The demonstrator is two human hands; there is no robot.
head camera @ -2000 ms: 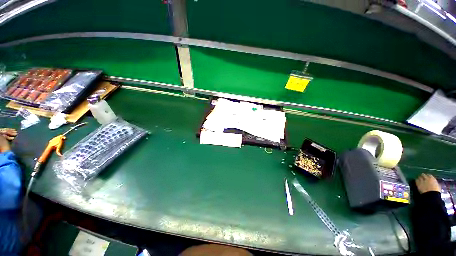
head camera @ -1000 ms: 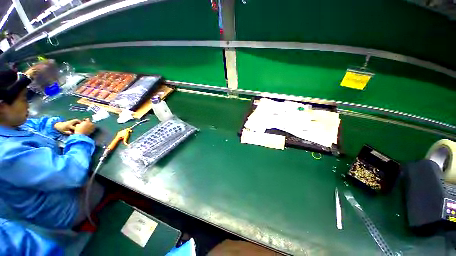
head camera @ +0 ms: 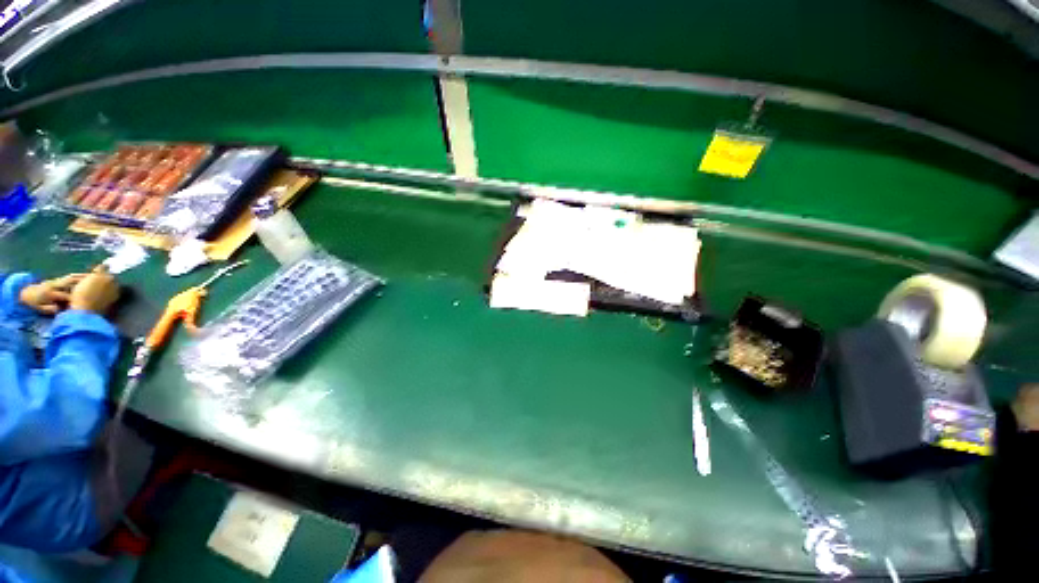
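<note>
Neither of my hands shows. A rounded tan shape is cut off at the bottom edge; I cannot tell what it is. The tweezers (head camera: 701, 432) lie alone on the green bench (head camera: 513, 399), right of centre. A clear plastic strip (head camera: 766, 461) lies to their right, its crumpled end near the front edge. A black parts box (head camera: 775, 346) holding tiny gold-coloured pieces is above them. Sheets of paper (head camera: 615, 253) lie on a black tray (head camera: 647, 308) at the back. A bagged tray of parts (head camera: 285, 314) lies to the left.
A dark grey tape dispenser (head camera: 900, 399) with a cream tape roll (head camera: 952, 322) on it stands at right. A neighbour's hands (head camera: 80, 292) are together at far left, beside an orange air gun (head camera: 173, 319). A small bottle (head camera: 281, 231) stands behind the bagged tray. A blurred hand (head camera: 1028, 407) shows at the right edge.
The view turned left, then partly back right. The dispenser and roll are again in full view, and the neighbour's head has left the picture. The bench things lie as before.
</note>
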